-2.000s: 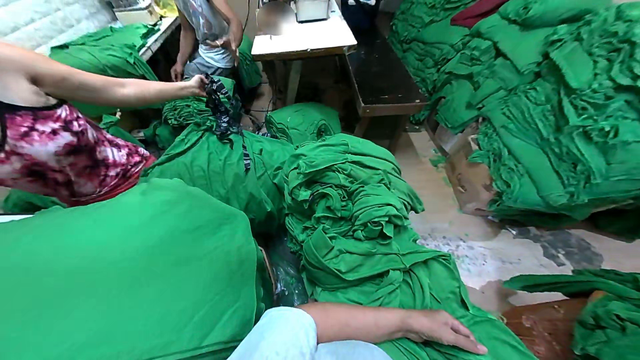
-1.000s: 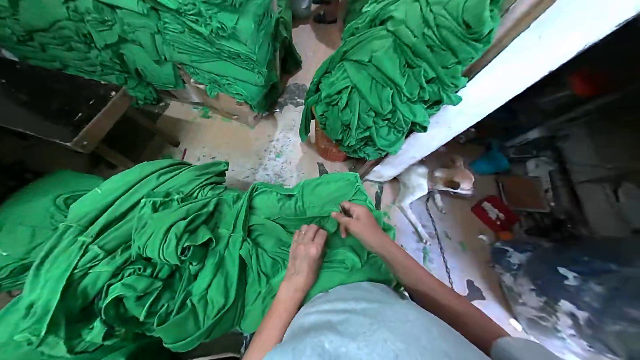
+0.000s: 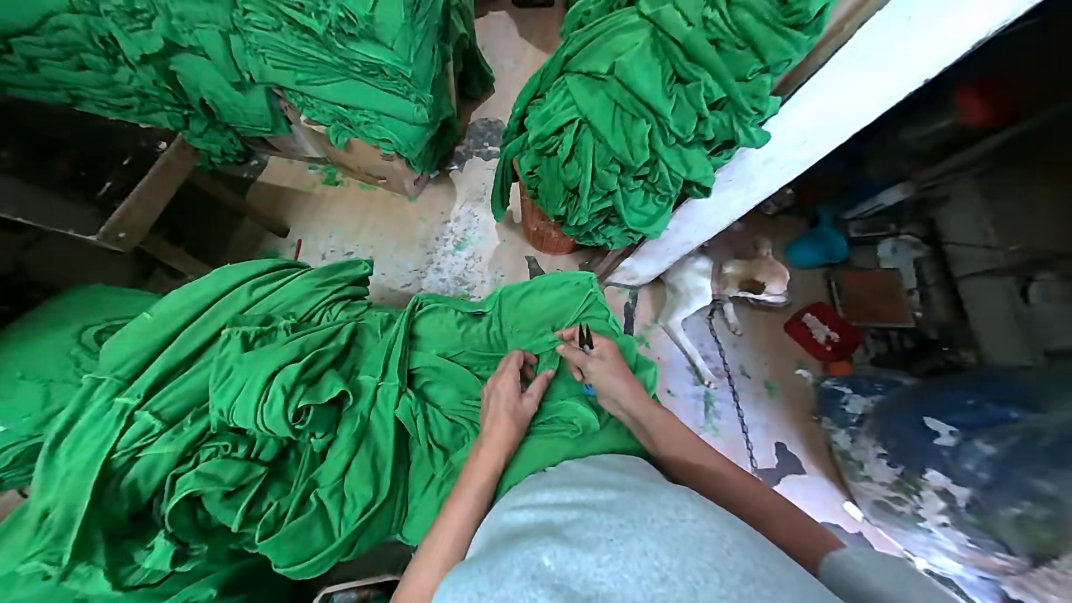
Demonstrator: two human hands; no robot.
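Green knit fabric [image 3: 469, 335] lies spread and bunched in front of my body. My left hand [image 3: 512, 394] rests on it, fingers bent, thumb toward my right hand; whether it pinches the cloth I cannot tell. My right hand [image 3: 599, 364] has small thread snips [image 3: 585, 337] in its palm, dark blades pointing away from me and a bit of blue handle showing below. Its thumb and forefinger meet at a fold of the cloth, just right of my left hand.
Stacks of green fabric [image 3: 352, 75] stand at the back left, another heap [image 3: 636, 117] on a brown round support [image 3: 544, 222]. A white wall edge [image 3: 804, 134] slants at right. Beyond it a chained dog [image 3: 695, 285] lies on the floor. A dark wooden table [image 3: 142, 197] is at left.
The view has swung far to the right since two seconds ago. Over the last second my hands have stayed close together on the cloth, and snips now show in my right hand.
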